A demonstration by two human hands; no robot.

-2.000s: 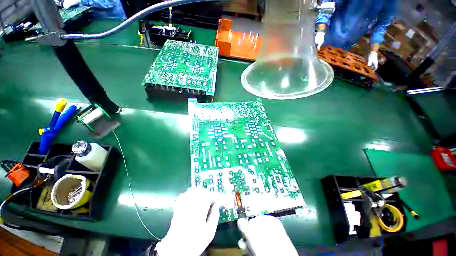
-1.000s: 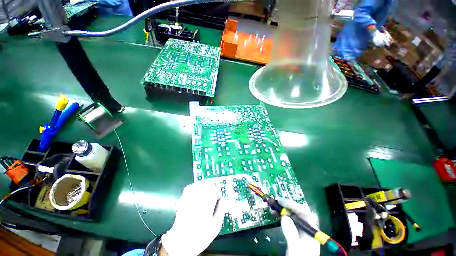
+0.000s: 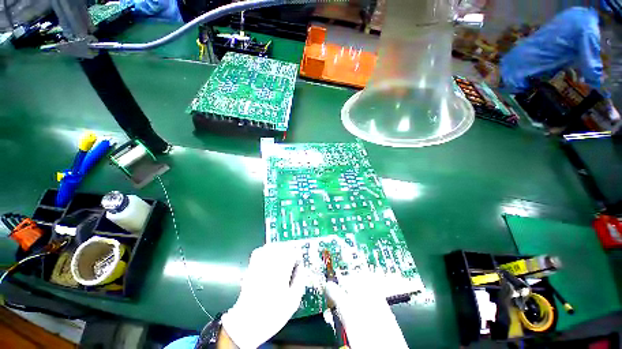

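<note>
A large green circuit board (image 3: 327, 198) lies on the green bench in front of me. My left hand (image 3: 267, 290), in a white glove, is over the board's near left part, fingers pinched together. The solder wire (image 3: 176, 238) runs from the solder spool (image 3: 136, 160) to this hand; its end is not clearly visible. My right hand (image 3: 365, 310), gloved in white and overexposed, holds the soldering iron (image 3: 330, 267) with its copper-brown tip at the board's near part, beside my left fingertips.
A clear fume hood (image 3: 408, 119) hangs beyond the board. Stacked boards (image 3: 245, 92) stand behind left. The left tray (image 3: 136, 252) holds a bottle and round tub; the right tray (image 3: 464, 293) holds a yellow ring. An orange carrier (image 3: 341, 60) and a person in blue (image 3: 552, 51) are at the back.
Since one second ago, the iron has swung steeper and its tip has moved slightly left. My right hand has moved left over the board. The person in blue has moved right and bends down.
</note>
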